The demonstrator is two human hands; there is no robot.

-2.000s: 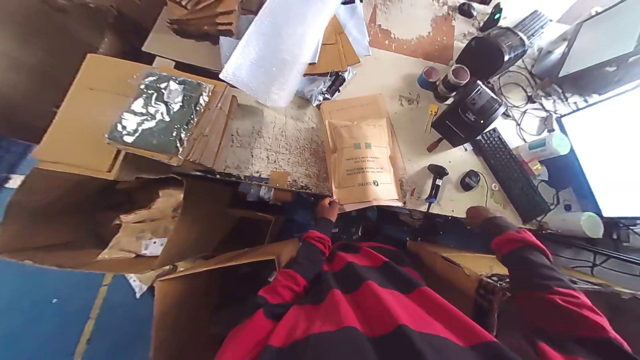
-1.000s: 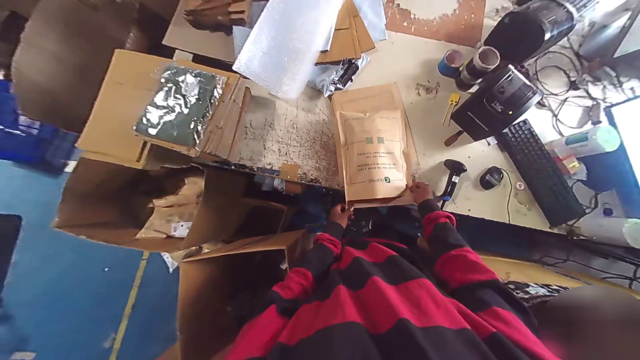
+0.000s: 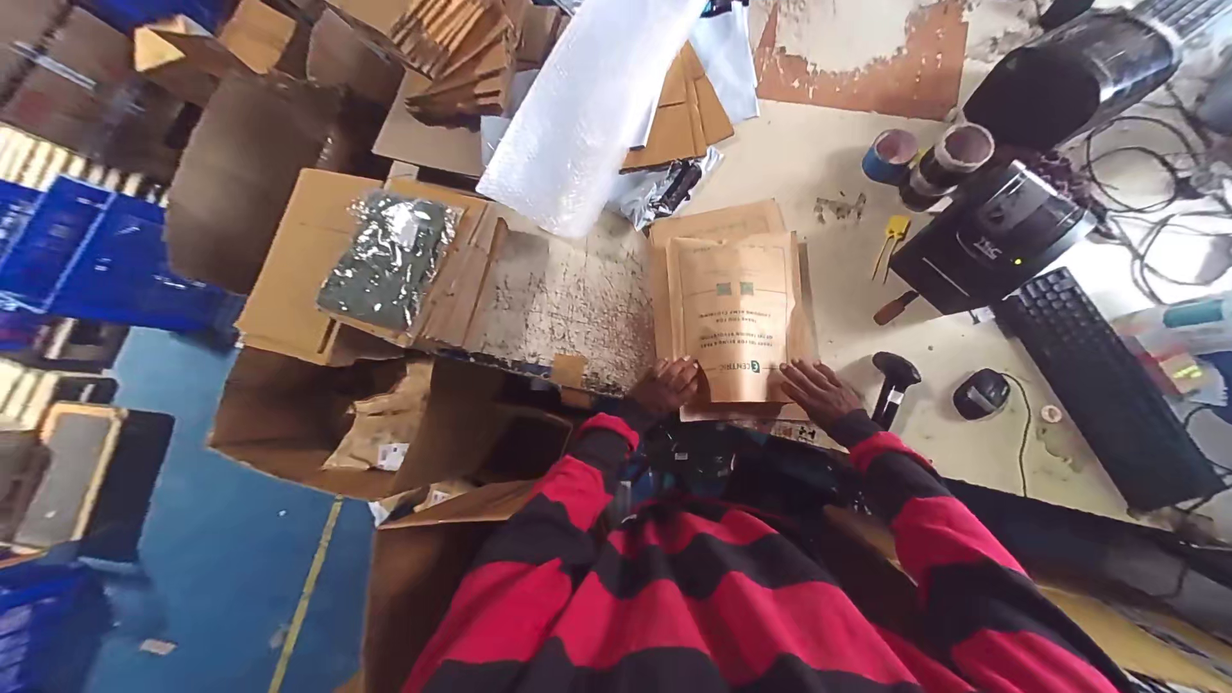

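Note:
A printed brown paper mailer bag lies on more brown paper bags at the table's near edge. My left hand rests on its lower left corner, fingers spread. On the lower right corner lies my right hand, also with fingers apart. Neither hand is closed around anything. To the right of my right hand is a black handheld barcode scanner, with a black computer mouse beyond it. A clear plastic pack with dark green contents sits on flat cardboard at the left.
Open cardboard boxes stand below the table's left side. Bubble wrap lies at the back. A black label printer, tape rolls, yellow-handled scissors and a black keyboard are on the right. Blue bins are far left.
My right hand, beside the mouse two seconds ago, has come left to the bag's lower right corner. My left hand stays by the lower left corner. The view has shifted.

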